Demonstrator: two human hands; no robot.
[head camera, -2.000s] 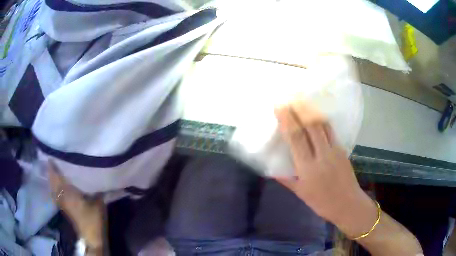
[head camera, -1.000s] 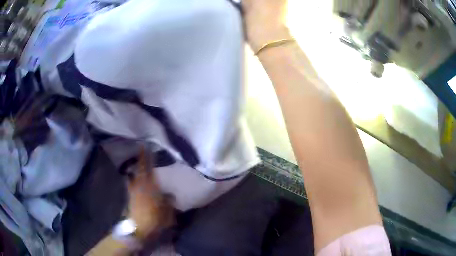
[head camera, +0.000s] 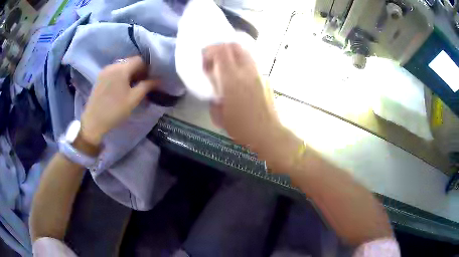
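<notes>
A light grey-blue garment (head camera: 100, 42) with dark bands lies heaped at the left of the table and hangs over its front edge. My left hand (head camera: 116, 93) is on the garment, its thumb and fingers pinching the cloth beside a dark part. My right hand (head camera: 236, 83) holds a white rounded piece (head camera: 199, 47) over the garment's right side. The right fingertips are slightly blurred, and the cloth under the white piece is hidden.
The sewing machine head (head camera: 372, 30) stands at the upper right, its needle area in glare. Another white piece (head camera: 402, 95) lies beside it. A yellow item (head camera: 437, 111) and a dark tool (head camera: 452, 182) are at the far right. A green ruler-marked strip (head camera: 216, 150) edges the table.
My right hand has drawn back from the top of the garment and now shows the white piece. My left hand has moved up onto the cloth. The garment is bunched further left.
</notes>
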